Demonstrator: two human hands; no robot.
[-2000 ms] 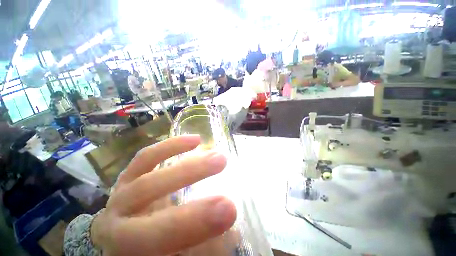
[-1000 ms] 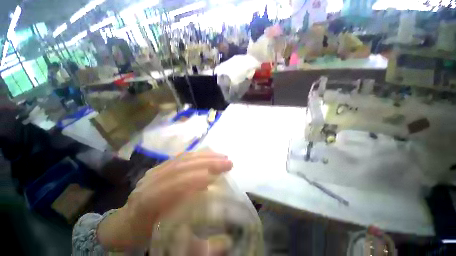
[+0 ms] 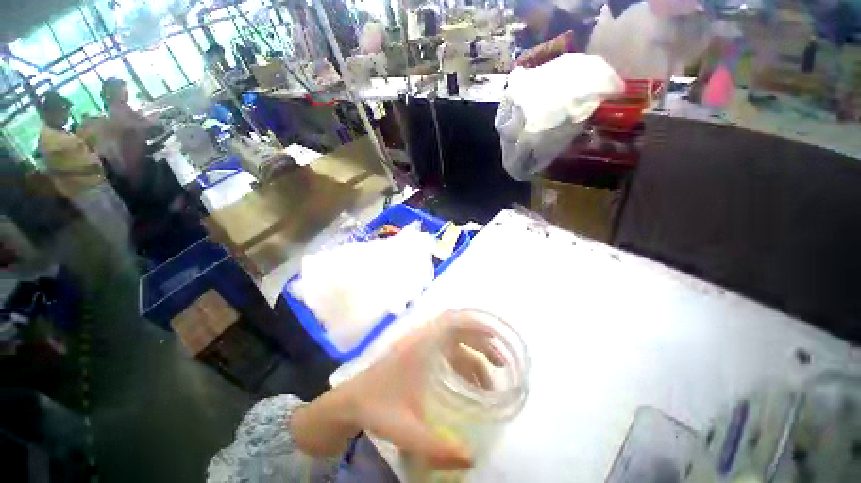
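My left hand (image 3: 382, 406) comes in from the lower left in a patterned sleeve and is closed around a clear glass jar (image 3: 472, 406). The jar's round rim is open and faces up toward me, with something yellowish inside. The jar is over the left part of the white sewing table (image 3: 585, 330). My right hand is not in view. A blurred part of the sewing machine (image 3: 812, 434) shows at the lower right edge.
A blue tray (image 3: 342, 353) with white pieces stands left of the table. Further left are a blue crate (image 3: 184, 274) and a cardboard box (image 3: 206, 323) on the floor. A white bundle (image 3: 557, 99) and red baskets (image 3: 623, 111) are behind. Two people (image 3: 71, 156) stand at the far left.
The view has turned left and down. The jar, raised before me earlier, now shows its open rim over the table. The lid-like ring at the lower right has left the picture.
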